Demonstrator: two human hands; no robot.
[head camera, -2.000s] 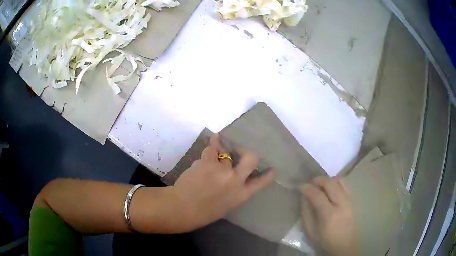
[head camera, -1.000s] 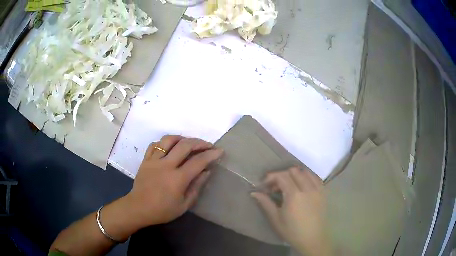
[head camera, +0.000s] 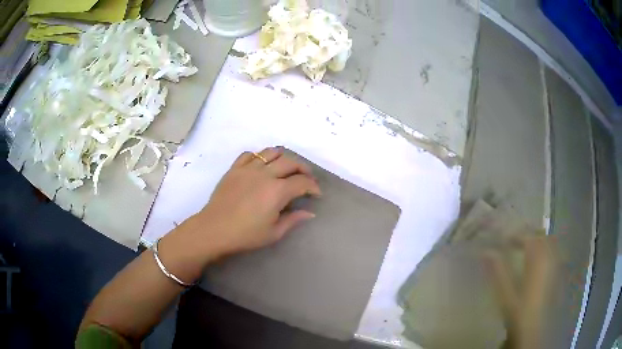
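Observation:
A grey-brown panel (head camera: 327, 266) lies flat on the white scuffed board (head camera: 354, 146), near its front edge, with a rounded corner at the upper right. My left hand (head camera: 262, 198) rests on the panel's upper left part, fingers slightly curled and apart, with a ring and a bracelet showing. My right hand (head camera: 528, 286) is strongly blurred over the stacked panels (head camera: 450, 293) at the lower right. Whether it holds anything cannot be told.
A large pile of white strips (head camera: 102, 102) lies at the left, with yellow sheets (head camera: 82, 10) behind it. A smaller creamy pile (head camera: 303, 41) and a translucent bottle (head camera: 235, 15) stand at the back. Large panels (head camera: 508, 123) and a blue bin (head camera: 580, 41) are at the right.
The working panel now lies turned, with one plain face showing and no seam line. My right hand has left it and moved right to the stack. My left hand has shifted up and right.

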